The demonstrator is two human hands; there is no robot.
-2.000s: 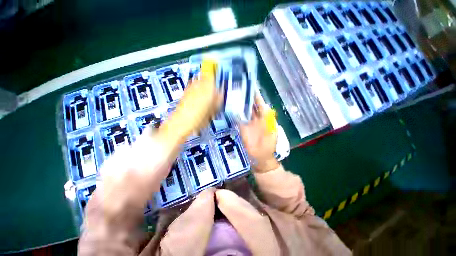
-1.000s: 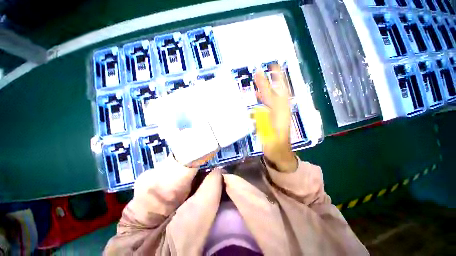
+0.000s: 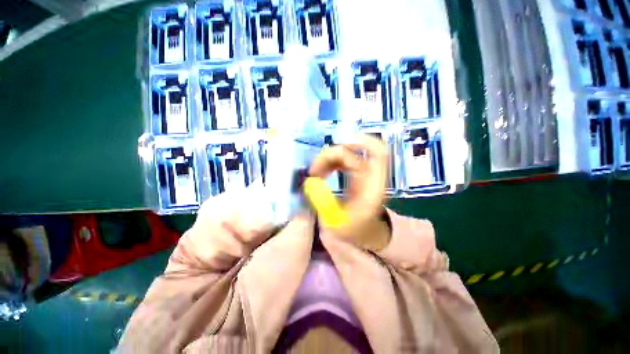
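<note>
A clear pocketed tray (image 3: 148,104) lies flat below my hands, with blue-edged display modules (image 3: 221,100) bearing black parts in most pockets. Two pockets at its top right look plain white. Pale, blurred modules (image 3: 297,104), seen face-on and partly edge-on, are held above the tray's middle. My left hand is washed out and hidden at their lower end, where my left sleeve (image 3: 231,228) meets them. My right hand (image 3: 356,183), with a yellow finger cot, is curled at their right edge; blur hides whether it grips them.
A filled tray stack (image 3: 563,83) stands at the right, with ridged glossy clear-grey strips (image 3: 514,90) beside it. The green bench (image 3: 83,131) runs left. A red stool (image 3: 121,238) and yellow-black floor tape (image 3: 511,272) lie beyond its near edge.
The view has shifted. The held modules have turned from broad white faces to a narrower, upright pose. My right hand has moved from over the tray's right pockets to the modules' edge.
</note>
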